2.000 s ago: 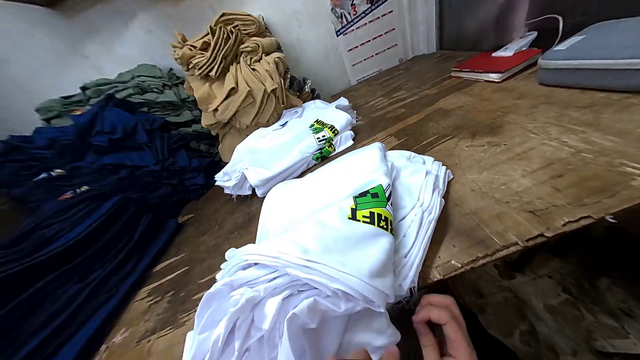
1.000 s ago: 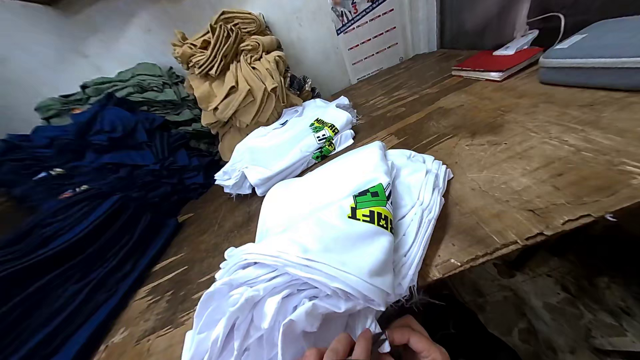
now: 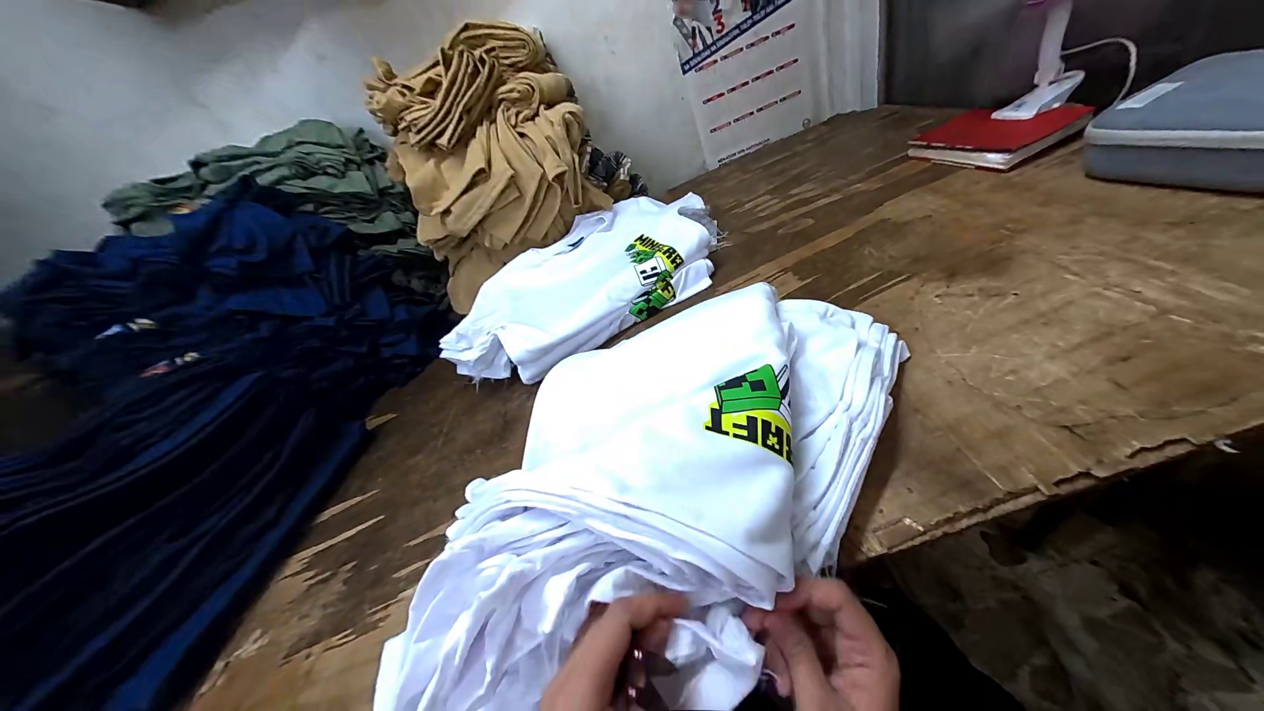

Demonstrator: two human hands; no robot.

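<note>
A thick pile of white printed shirts (image 3: 652,425) lies on the wooden table, its loose folds hanging toward me. At its near edge my left hand (image 3: 617,647) has curled fingers at a bunched piece of white cloth (image 3: 713,652), and a small dark object, too hidden to name, shows by its fingers. My right hand (image 3: 825,642) pinches the edge of the white cloth on the other side. Behind the pile lies a smaller stack of white shirts (image 3: 583,286) with a green and yellow print.
Navy garments (image 3: 227,296) heap at the left, with green garments (image 3: 286,178) behind. Tan garments (image 3: 494,158) are stacked by the wall. A red notebook (image 3: 997,133) and a grey case (image 3: 1185,123) sit at back right. The table's rough edge (image 3: 1047,484) runs along the right.
Two seconds ago my right hand was beside the pile and my left hand barely showed at the bottom edge. Both have come into fuller view at the white cloth.
</note>
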